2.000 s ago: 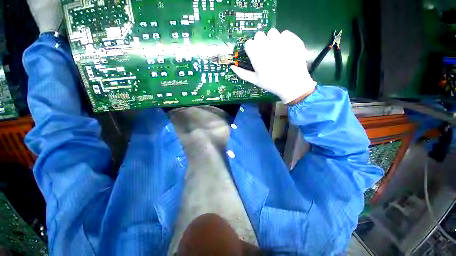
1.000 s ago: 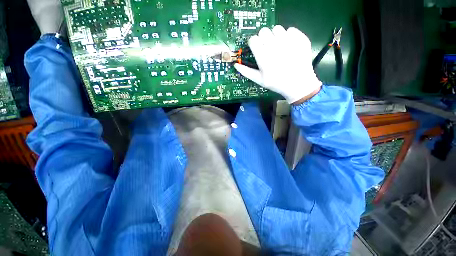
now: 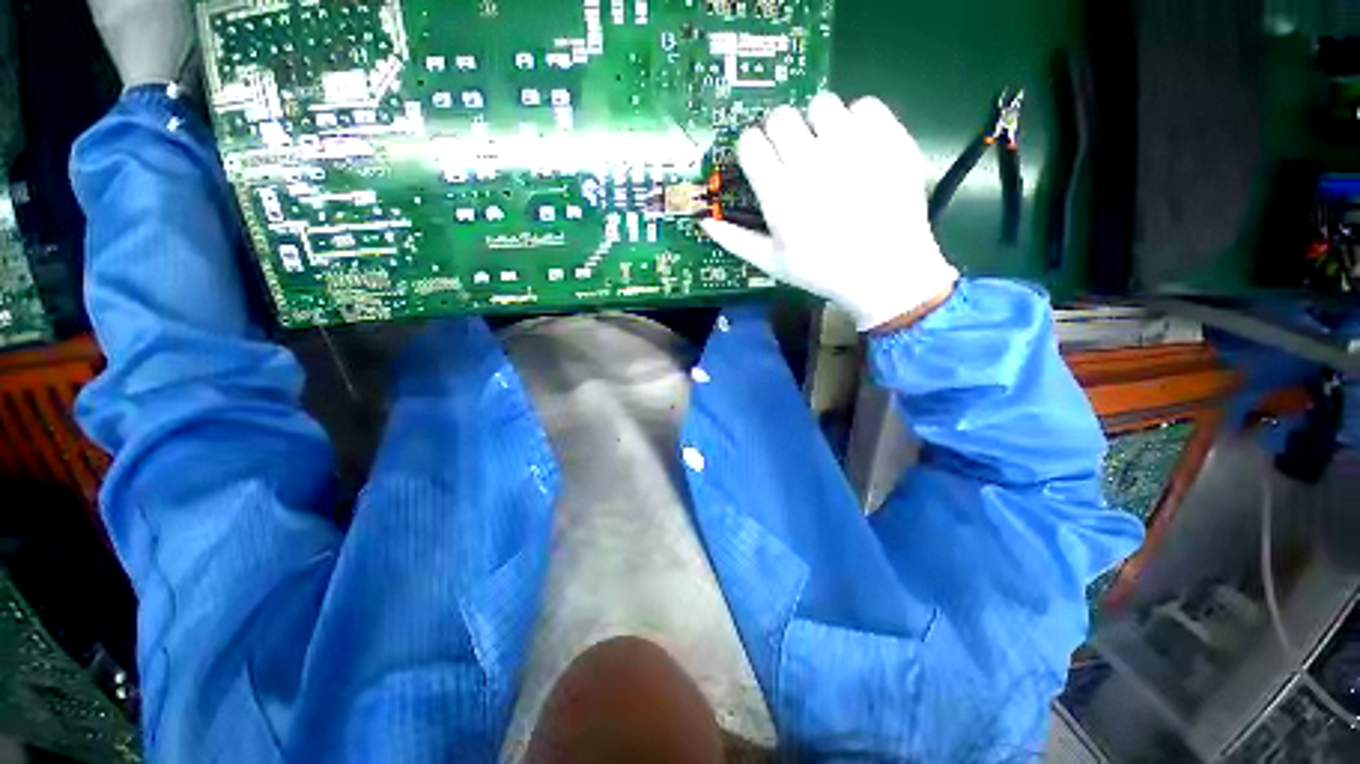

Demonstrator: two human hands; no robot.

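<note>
A large green circuit board [image 3: 492, 164] lies solder side up on the bench in front of me, its top cut off by the frame. My right hand [image 3: 843, 202], in a white glove, is closed around cutters [image 3: 689, 197] with orange-and-black grips. Their silvery jaws point left, over the lower right part of the board. Whether the jaws touch a lead is too small to tell. My left hand [image 3: 145, 38], also gloved, is at the board's upper left edge and partly cut off by the frame. Its fingers do not show.
A second pair of cutters [image 3: 1004, 127] lies right of my right hand on the green mat [image 3: 932, 60], dark handles spread. A long dark tool [image 3: 1065, 164] and a large dark block [image 3: 1193, 164] are further right. Orange-brown frames [image 3: 1141, 381] sit below the bench edge.
My right hand and the cutters have shifted slightly, with the jaws now a little lower on the board than one second ago. The board has moved slightly to the right.
</note>
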